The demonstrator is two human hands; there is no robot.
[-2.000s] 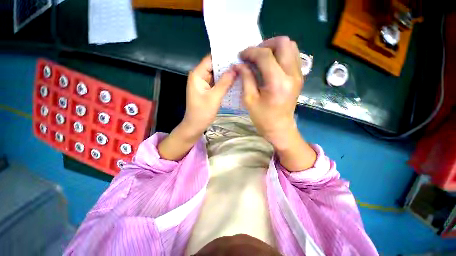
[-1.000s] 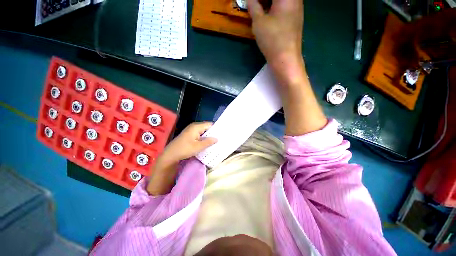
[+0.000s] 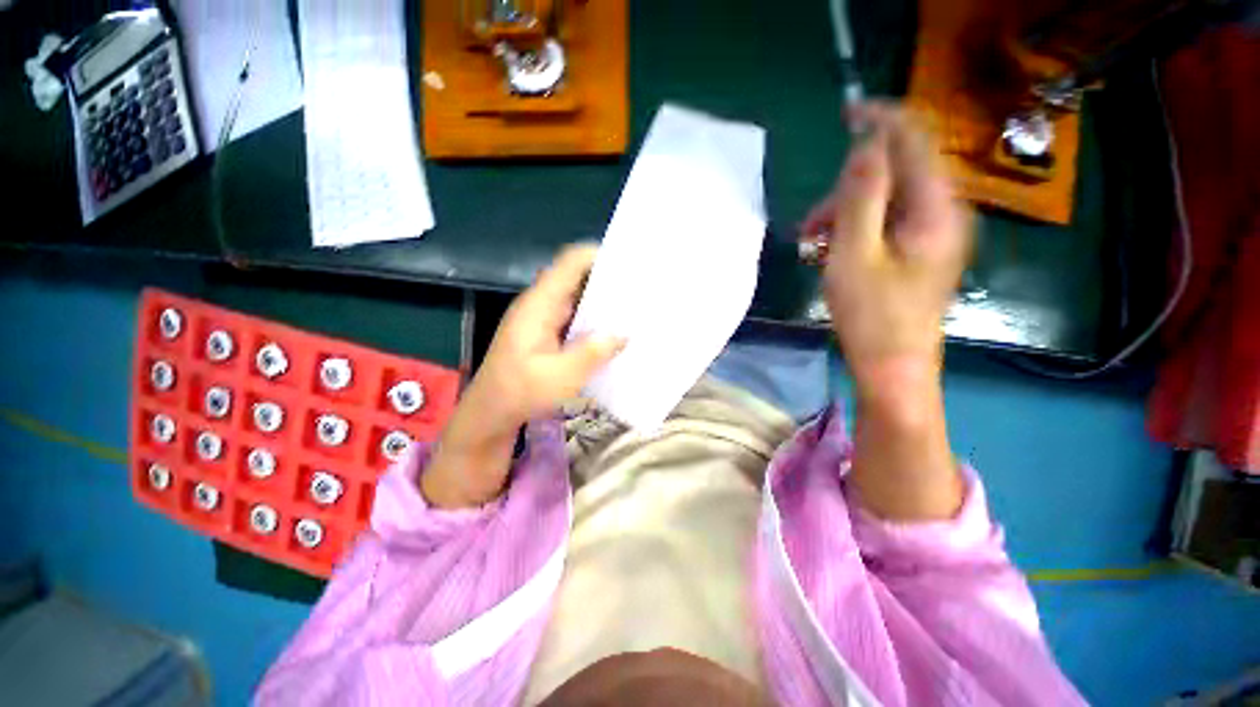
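Note:
My left hand [image 3: 532, 345] holds the lower left edge of a white label sheet [image 3: 680, 228], between thumb and fingers, in front of my body. My right hand [image 3: 891, 235] is blurred over the bench's front edge. A small part of a round component [image 3: 813, 247] shows at its fingers; whether the hand grips it cannot be told. One round component [image 3: 533, 66] sits in the left orange-brown test fixture [image 3: 525, 134]. Another round component [image 3: 1028, 134] sits in the right test fixture [image 3: 1043, 194].
A red parts tray [image 3: 249, 536] with rows of discs is at lower left. A calculator [image 3: 134, 122] and white record sheets [image 3: 362, 166] lie on the left of the bench. A pale thin stick [image 3: 844, 44] is at the top. A cable [image 3: 1183, 235] runs at right.
My right hand has come back from the left fixture to the right part of the bench. My left hand still holds the sheet, now more upright. The camera view has shifted.

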